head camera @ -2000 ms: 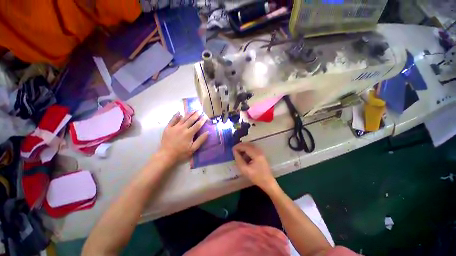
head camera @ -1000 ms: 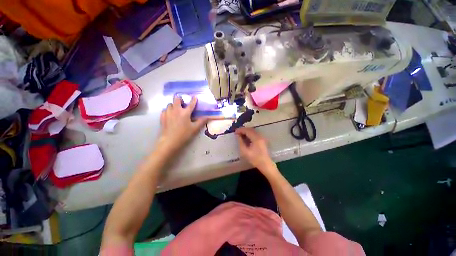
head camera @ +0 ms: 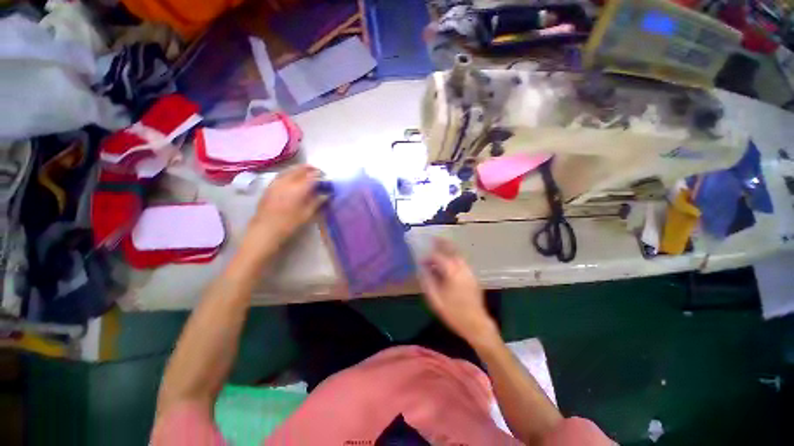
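Observation:
The blue-purple sewing template (head camera: 370,231), folded, lies tilted on the white table left of the needle area, with a pinkish rectangle showing in its middle. My left hand (head camera: 294,202) is at its upper left corner, fingers on or gripping the edge; the contact is blurred. My right hand (head camera: 448,277) is just right of its lower right corner, fingers curled and blurred; whether it touches the template is unclear. The sewing machine (head camera: 575,126) stands behind, its needle area (head camera: 427,187) brightly lit.
Stacks of red and pale pieces (head camera: 178,228) lie left, with another stack (head camera: 248,144) behind and a tied red bundle (head camera: 117,205) beside them. Black scissors (head camera: 555,226) and a pink-red piece (head camera: 509,174) lie right of the needle. A yellow object (head camera: 679,222) stands further right.
The template has come out from under the machine head, towards me, and turned to a steep angle. My left hand has moved with it to its upper left corner. The view has shifted left.

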